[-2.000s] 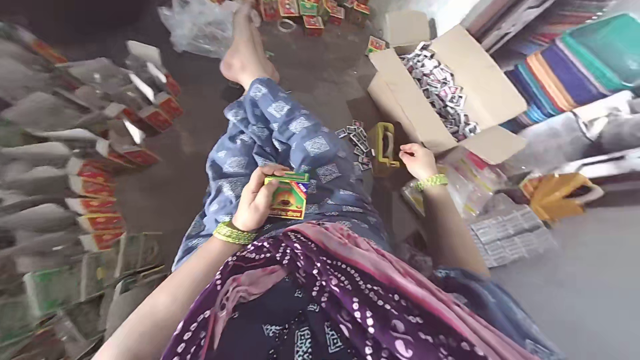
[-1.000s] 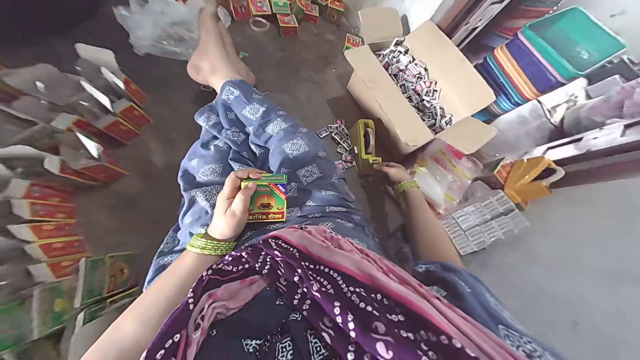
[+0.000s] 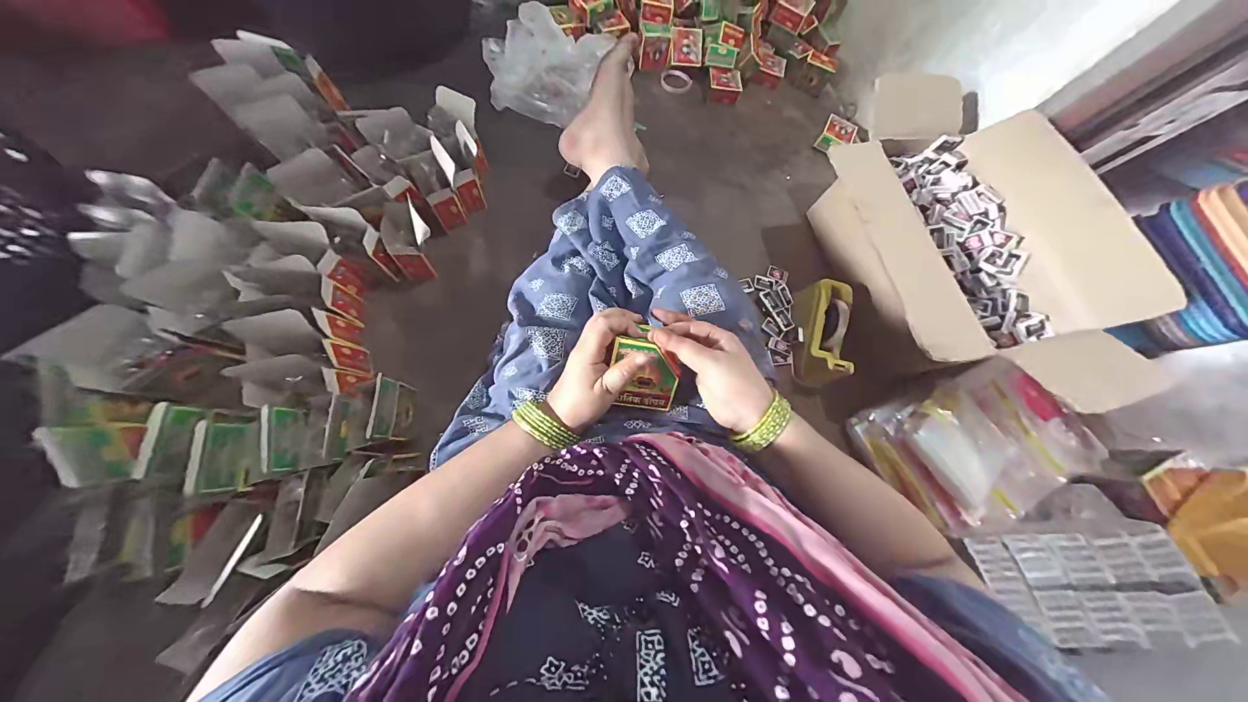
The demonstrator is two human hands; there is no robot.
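A small printed cardboard box [image 3: 645, 375], green, red and yellow with writing on its face, rests over my lap. My left hand [image 3: 597, 370] grips its left side, with the thumb lying on the face. At the box's upper right edge, the fingers of my right hand [image 3: 710, 366] touch or pinch its top; whether they hold a strip of tape is too small to tell. A yellow tape dispenser [image 3: 825, 333] stands on the floor right of my lap, beside a small pile of little printed packets [image 3: 774, 310].
An open carton [image 3: 877, 249] full of little packets stands at right. Rows of open printed boxes [image 3: 341, 327] fill the left floor. Finished-looking boxes [image 3: 685, 46] are heaped beyond my foot, near a clear plastic bag [image 3: 541, 63]. Plastic packets [image 3: 975, 439] and clear trays [image 3: 1102, 585] lie lower right.
My right hand has moved left from beside the yellow tape dispenser to the top of the small box. My left hand still holds the box over my lap.
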